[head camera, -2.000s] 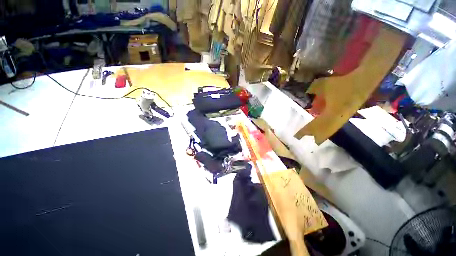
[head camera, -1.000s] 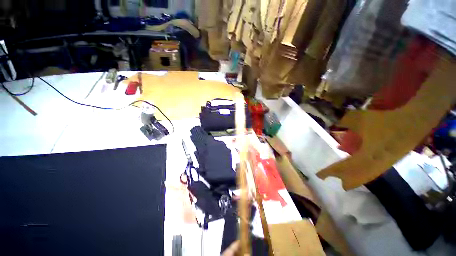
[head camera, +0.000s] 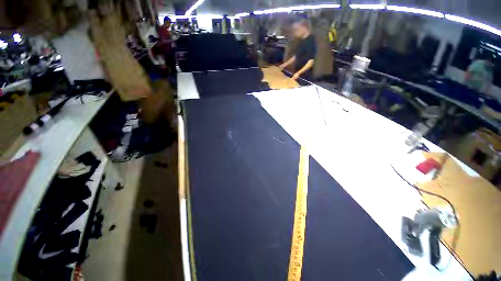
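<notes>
A long dark cloth (head camera: 236, 164) lies flat along the white cutting table (head camera: 329, 131), with a thin yellow selvedge down its left edge. A long wooden ruler (head camera: 299, 214) lies over the cloth, its far end near the cloth's right edge and its near end cut off by the bottom of the picture. Faint chalk marks show on the cloth. Neither of my hands is in the picture.
A small grey cutter (head camera: 434, 225) with a black cord stands at the right, near tan cardboard patterns (head camera: 472, 192) and a red item (head camera: 428, 166). A person (head camera: 302, 52) stands at the far table end. Shelves with dark pieces (head camera: 60, 236) are at the left.
The view has swung left along the table's length. The ruler, raised in a hand a second ago, now shows over the cloth. The hand has left the picture.
</notes>
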